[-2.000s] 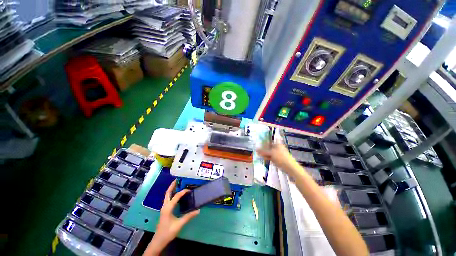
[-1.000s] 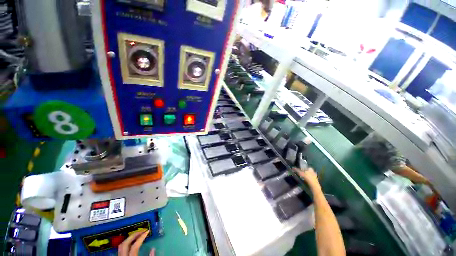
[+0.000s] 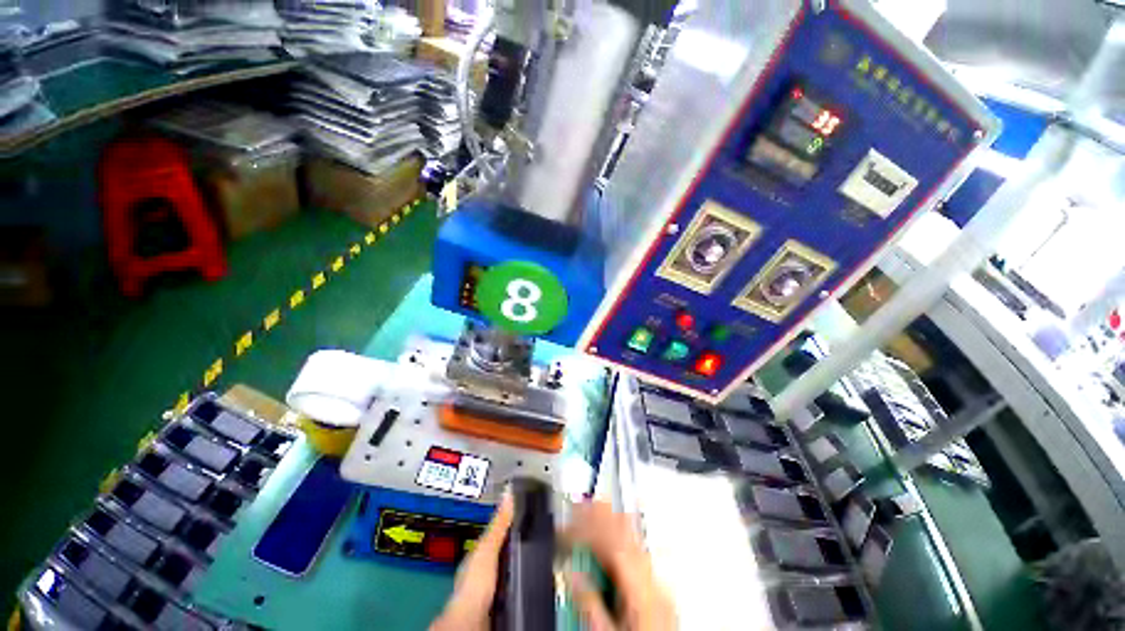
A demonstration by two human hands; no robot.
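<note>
My left hand (image 3: 479, 584) holds a dark, flat phone-sized piece (image 3: 533, 561) upright, nearly edge-on, in front of the press. My right hand (image 3: 627, 577) is motion-blurred just right of the piece, fingers bent towards it; whether it touches the piece cannot be told. Behind them, the orange-brown nest (image 3: 500, 427) sits on the silver base plate (image 3: 392, 459). Metal parts under the blue press head (image 3: 463, 253) stand low over the nest. The piece and hands cover part of the press front block (image 3: 413, 533).
A dark blue phone-like piece (image 3: 300, 518) lies left of the press, near a white roll (image 3: 333, 385). Filled trays stand at lower left (image 3: 43, 604) and right (image 3: 738, 493). The control box (image 3: 777, 203) leans over the right side, beside the conveyor (image 3: 956, 561). A red stool (image 3: 160, 216) stands on the floor.
The view has swung back left to the press. My right hand has come from the conveyor to beside the dark piece. My left hand has left the press front and now holds the piece.
</note>
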